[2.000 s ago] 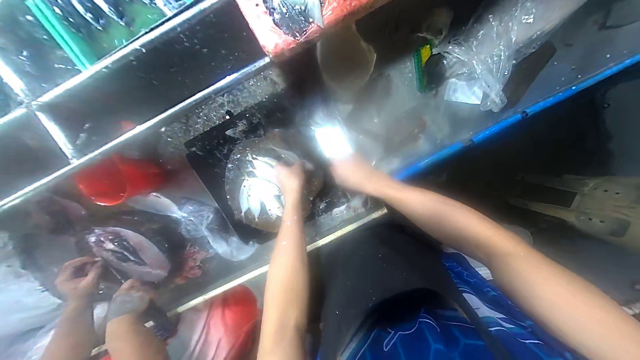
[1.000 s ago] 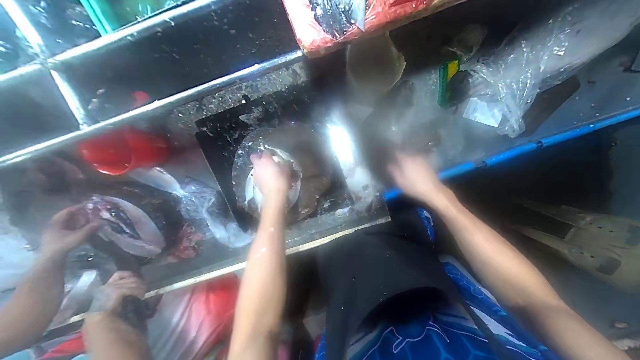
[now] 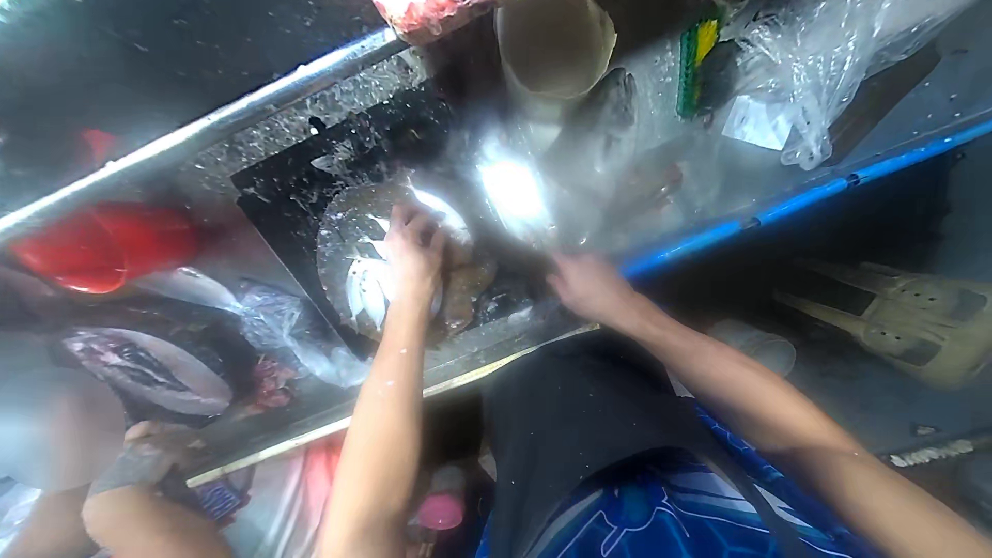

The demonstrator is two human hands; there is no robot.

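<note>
Several small silver fish (image 3: pixel 367 291) lie on a round chopping board (image 3: pixel 337 225), which sits on a black mat (image 3: pixel 271 213). My left hand (image 3: pixel 415 236) is over the board, its bent fingers closed at another silver fish (image 3: pixel 440 206) near the upper edge. Brownish pieces (image 3: pixel 462 298) lie to the right of that hand. My right hand (image 3: pixel 589 285) is blurred, to the right of the board near the counter's front edge. Its fingers point toward a very bright patch on the wet surface, and glare and blur hide whether it holds anything.
At left, a large cut fish (image 3: pixel 147 370) lies near a co-worker's hand (image 3: pixel 159 449). A red plastic container (image 3: pixel 108 246) and a clear plastic bag (image 3: pixel 287 322) are beside it. Behind are a pale round container (image 3: pixel 554 46), a green-yellow brush or sponge (image 3: pixel 690 70) and plastic bags (image 3: pixel 821 77). A blue edge (image 3: pixel 744 225) borders the counter.
My left hand has moved to the upper part of the board. The fish there show again beside it. The co-worker's hand no longer shows at the large cut fish.
</note>
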